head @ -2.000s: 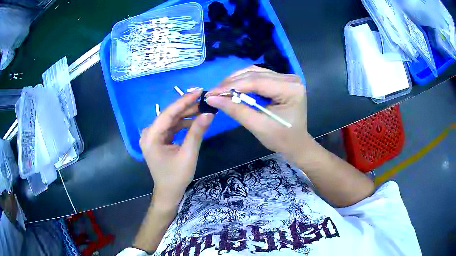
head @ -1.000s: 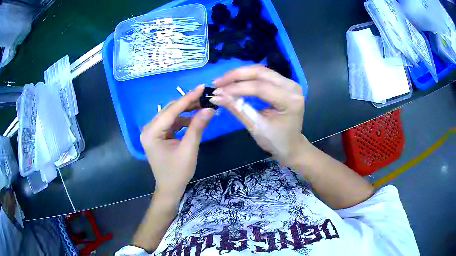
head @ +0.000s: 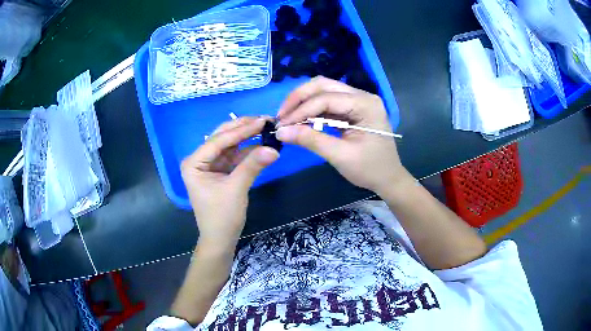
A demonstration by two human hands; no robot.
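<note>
My left hand (head: 223,161) pinches a small black housing (head: 271,137) between thumb and fingers above the front of the blue tray (head: 170,174). My right hand (head: 347,126) holds a white wire-lead component (head: 330,123) between thumb and fingertips. Its fine end is at the housing, and its white stick points right, past the hand. Whether the fine end is inside the housing is hidden by my fingertips. A clear parts box (head: 210,55) full of white leads sits in the tray's left part. A pile of black housings (head: 317,48) lies in its right part.
Short white sleeves (head: 234,116) lie on the tray floor. Clear boxes of white strips stand left (head: 65,168) and right (head: 489,97), with plastic bags (head: 518,42) and a small blue bin (head: 551,97) far right. A red stool (head: 485,184) is below the worktop edge.
The lead in my right hand has swung from slanting down-right to nearly level, with its fine end still at the housing. My left hand has barely moved.
</note>
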